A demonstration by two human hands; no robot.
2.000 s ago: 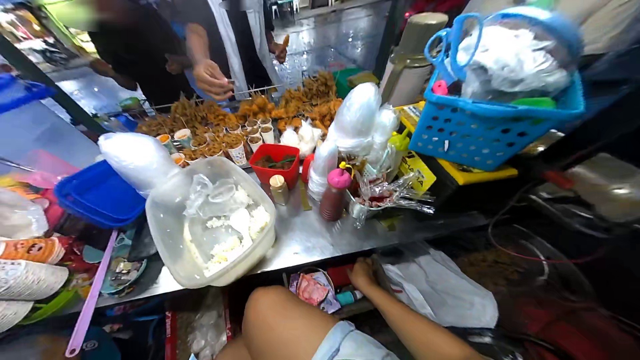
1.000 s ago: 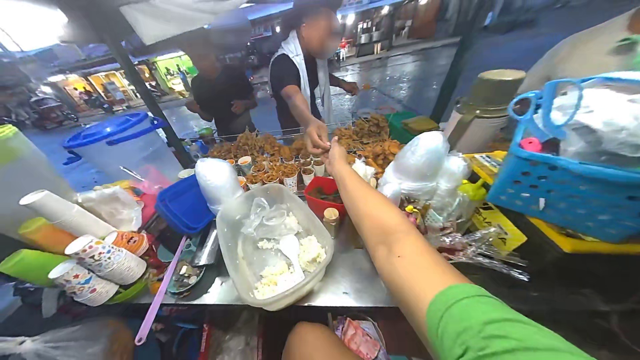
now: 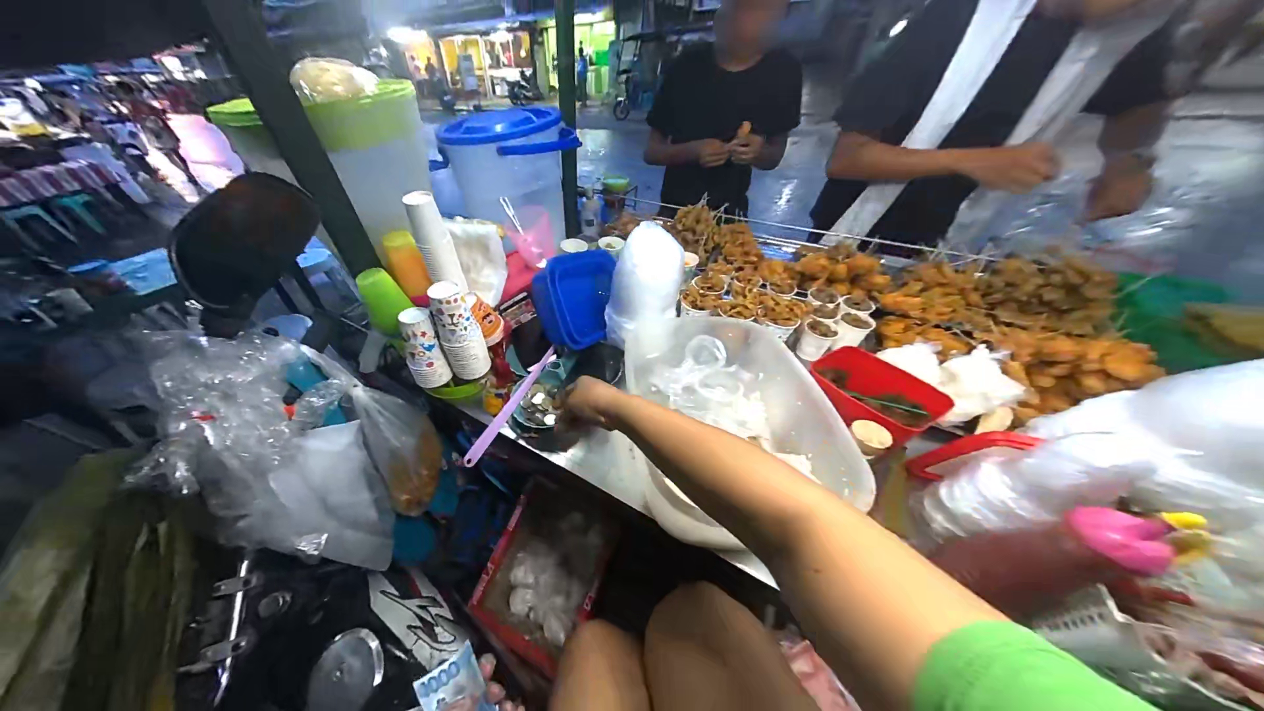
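Note:
My right hand reaches across the large plastic tub to a small dish of coins on the metal counter. Its fingers are blurred at the dish's right edge, and whether they hold anything cannot be told. A lilac plastic handle lies slanted beside the dish. At the bottom edge my left hand shows only in part, with a blue banknote in its fingers. Clear plastic and white food lie inside the tub. A blue plastic container stands behind the dish.
Stacked paper cups stand left of the dish. Behind the tub are filled cups, fried food on sticks and a red container. A plastic bag hangs at the left, above a red-edged box. Two people stand beyond the counter.
My right hand has moved from the other person's hand, across the counter, to the coin dish at the left. My left hand with the banknote has come into view. The view has swung left.

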